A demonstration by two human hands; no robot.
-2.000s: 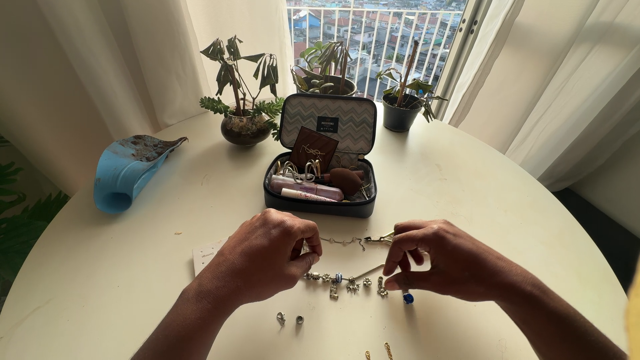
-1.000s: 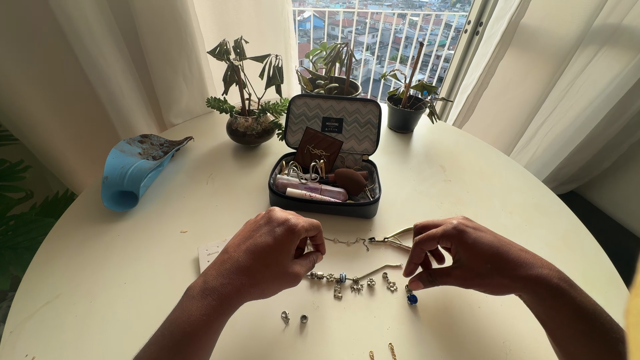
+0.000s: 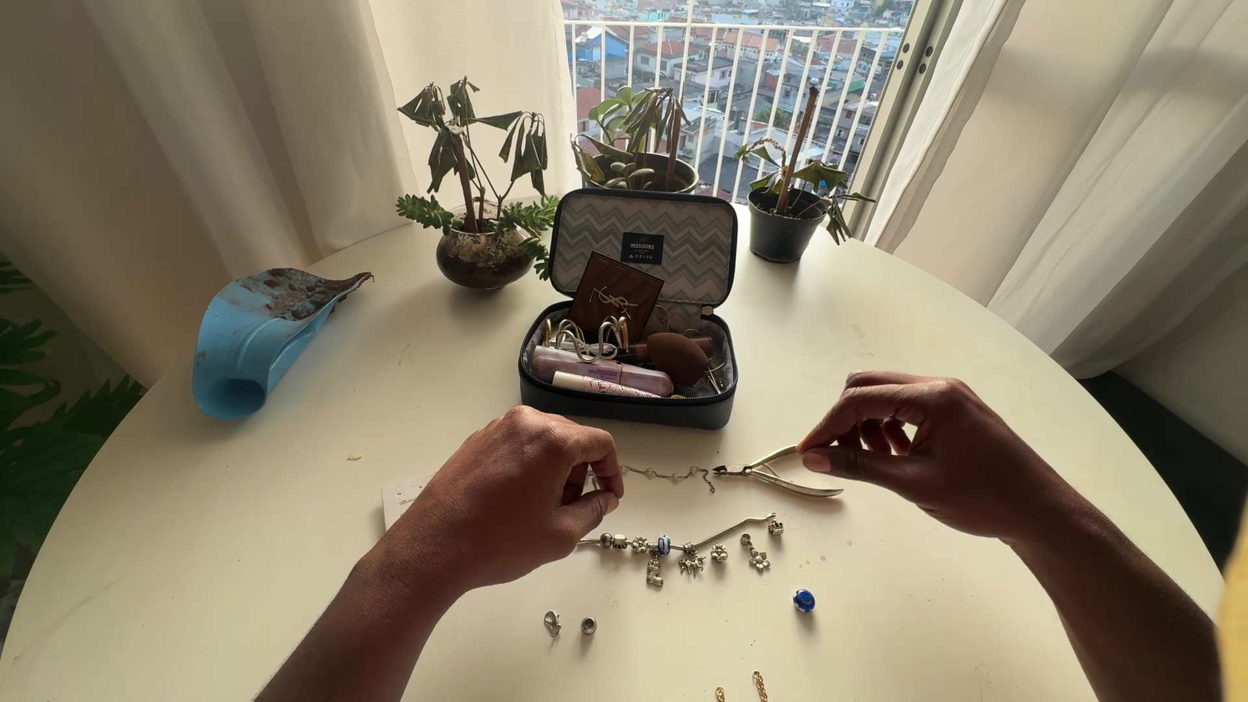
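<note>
My left hand [image 3: 526,487] pinches the end of a thin beaded chain [image 3: 668,475] between thumb and fingers; the held end is mostly hidden. Below it lies a silver charm bracelet [image 3: 721,531] carrying several beads, its left end partly behind my hand. My right hand [image 3: 897,448] has thumb and forefinger at one handle of the metal cuticle nippers [image 3: 775,473], whose jaws point left at the chain's end. Loose flower charms [image 3: 757,556] and a blue bead [image 3: 803,601] lie below. Nearer still are a lobster clasp [image 3: 553,623], a metal bead [image 3: 588,626] and gold chain pieces [image 3: 760,685].
An unzipped case [image 3: 629,413] with cosmetics and cables stands behind my hands. A blue scoop with soil [image 3: 249,341] lies at left. A glass planter [image 3: 485,258] and black pot [image 3: 785,229] stand near the window. A white card [image 3: 398,499] lies partly under my left forearm.
My right hand has moved away from the blue bead, up to the nippers' handle. The blue bead, at my right fingertips before, now lies on the table. My left hand stays at about the same place.
</note>
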